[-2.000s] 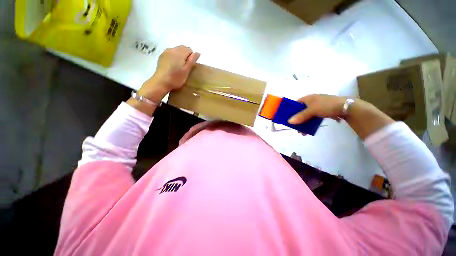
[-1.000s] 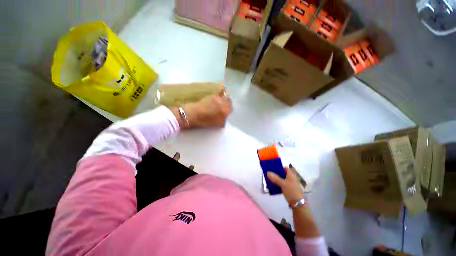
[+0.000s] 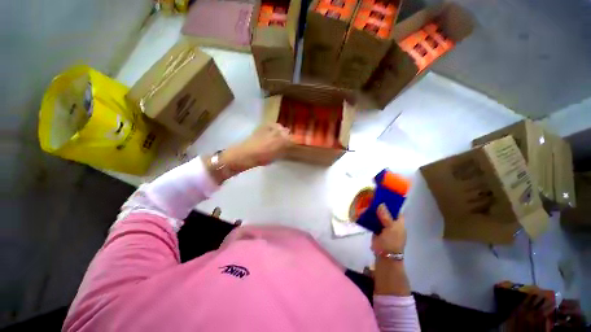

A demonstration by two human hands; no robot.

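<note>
An open brown carton (image 3: 336, 154) stands in front of me, filled with orange-topped boxes (image 3: 310, 123). My left hand (image 3: 267, 144) is at its near left edge, its fingers on the rim or flap; the exact grip is blurred. My right hand (image 3: 387, 224) is shut on a blue and orange tape dispenser (image 3: 379, 206) with a tape roll, held over the table to the right of the carton. A closed, taped carton (image 3: 185, 97) stands at the left beside the yellow bag.
A yellow bag (image 3: 104, 123) stands at the left table edge. Open cartons of orange-topped boxes (image 3: 275, 55) stand at the back, beside a pinkish flat carton (image 3: 219, 23). Brown cartons (image 3: 473, 188) stand at the right. Orange and dark items (image 3: 528, 301) lie at the lower right.
The taped carton is now at the left by the yellow bag. An open filled carton has come in front of me, with my left hand at it. My right hand has turned the tape dispenser.
</note>
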